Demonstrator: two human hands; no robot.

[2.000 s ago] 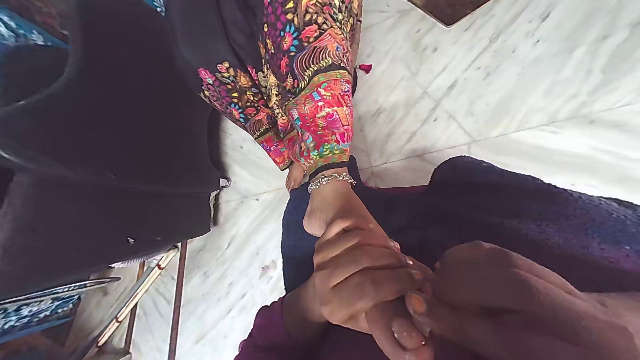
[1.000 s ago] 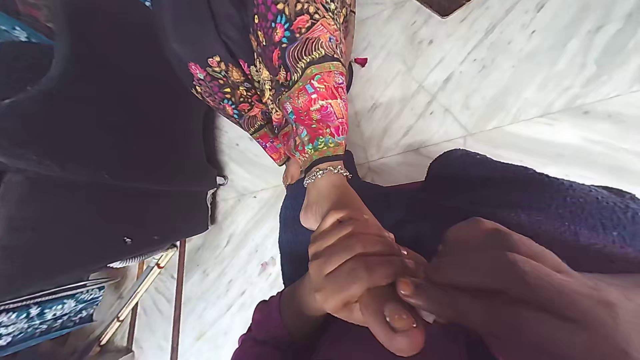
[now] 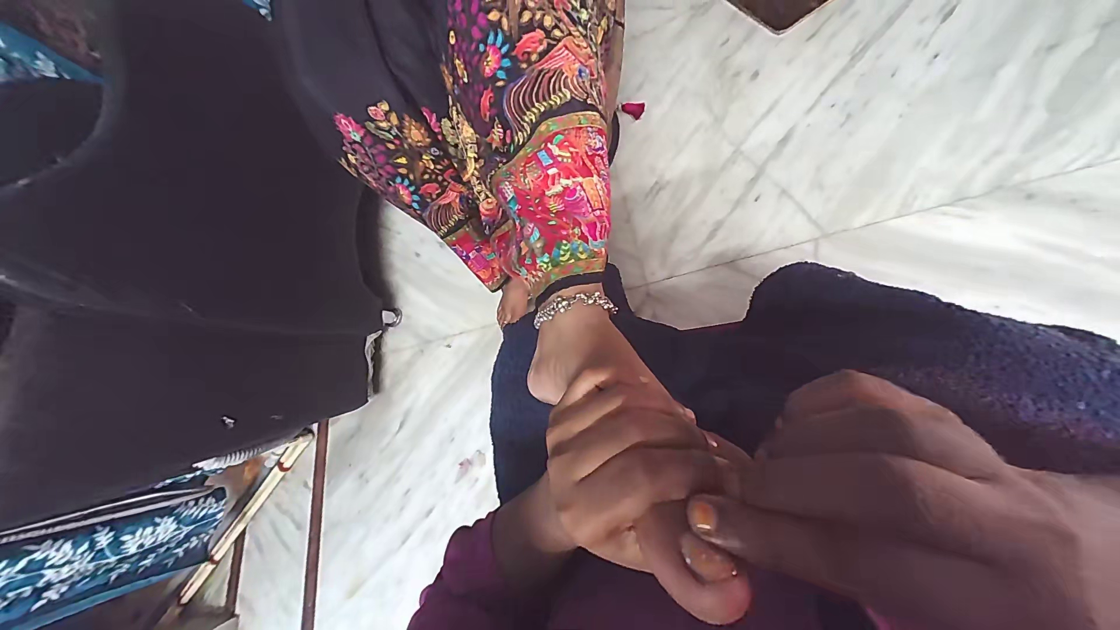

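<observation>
A person's bare foot [image 3: 577, 350], with a silver beaded anklet [image 3: 575, 306] at its ankle, rests over a dark blue towel-like cloth [image 3: 534, 429]. My left hand [image 3: 630, 464] is wrapped around the front of the foot from the left. Beyond my fingers the big toe [image 3: 691, 577] sticks out at the bottom. My right hand [image 3: 884, 490] lies against the foot from the right, its thumb or a fingertip beside the toenail. Whether my right hand holds something small is hidden. Colourful printed trouser cuffs [image 3: 569, 192] cover the person's lower legs.
A black padded chair or cover [image 3: 192, 219] fills the left side. Below it are blue floral cloth [image 3: 114, 542] and a pale rod [image 3: 249, 516]. The floor [image 3: 831, 175] is white marble, with a small red item [image 3: 632, 110] near the trouser leg.
My right hand has shifted slightly over the toes, and its fingertip now sits beside the big toenail. My left hand keeps its grasp around the foot.
</observation>
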